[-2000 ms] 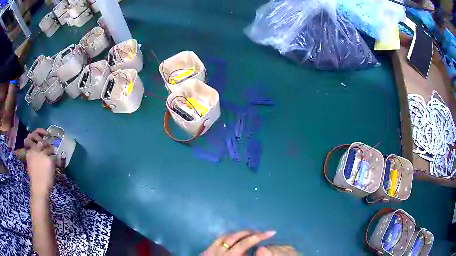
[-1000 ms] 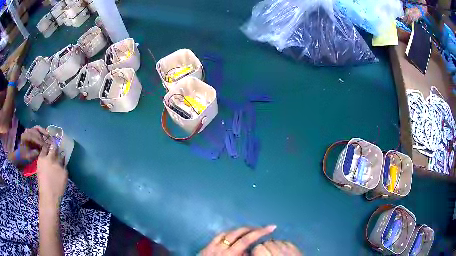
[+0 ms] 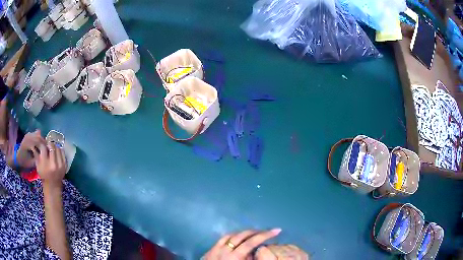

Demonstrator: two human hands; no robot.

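My left hand [image 3: 238, 246], with a ring, is cut off by the bottom edge; one finger points right. My right hand [image 3: 282, 252] is curled against it and also cut off. I cannot tell whether either holds anything. In front lie loose blue strips [image 3: 239, 123] in a scattered pile. Beside the pile stand two cream housings; the nearer housing [image 3: 208, 109] has a brown strap [image 3: 175, 133], a yellow battery [image 3: 195, 104] and a dark board inside. The other housing [image 3: 195, 57] touches it behind.
Housings with blue strips [image 3: 376, 177] stand at the right, more at the lower right. Many housings [image 3: 122, 104] stand at the far left. A person [image 3: 53, 195] handles a housing at the left. A plastic bag [image 3: 325, 38] lies at the back. A cardboard tray [image 3: 412, 122] holds white rings [image 3: 439, 129].
My hands stay together at the bottom edge with little change. The table's things shift slightly in the picture. The person at the left moves their hands over their housing.
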